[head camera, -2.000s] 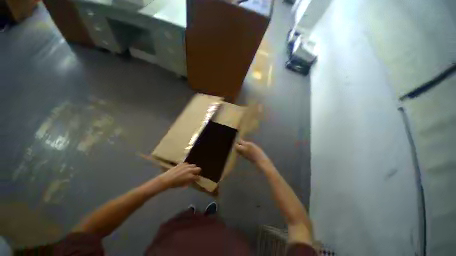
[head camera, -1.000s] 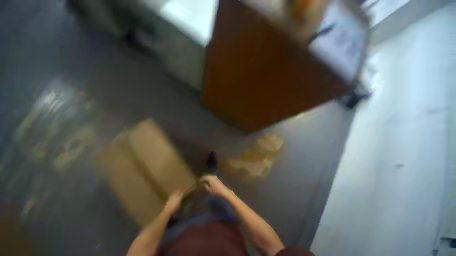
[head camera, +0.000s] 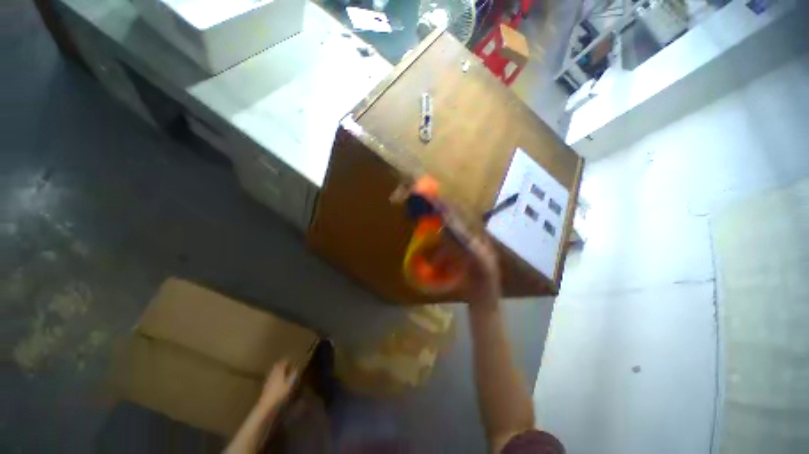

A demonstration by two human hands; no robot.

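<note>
A brown cardboard carton (head camera: pixel 222 341) lies on the grey floor at the lower left, its upper face crossed by a seam between two panels. My left hand (head camera: pixel 280 381) is at the carton's right edge; whether its fingers grip the edge is hard to tell. My right hand (head camera: pixel 475 257) is raised in front of the wooden cabinet and holds an orange-red and blue tape dispenser (head camera: pixel 435 253) with a yellow-rimmed ring. The dispenser and hand are blurred.
The brown wooden cabinet (head camera: pixel 461 115) carries a printed white sheet (head camera: pixel 532 208), a black pen-like item and a small metallic tool (head camera: pixel 426 117). A pale bench (head camera: pixel 275 106) with a white box adjoins it. A white wall (head camera: pixel 639 310) runs along the right. A fan and red items stand behind.
My right hand has left the carton and risen to the cabinet, now holding the tape dispenser. My left hand remains by the carton's edge. The view has shifted towards the cabinet top.
</note>
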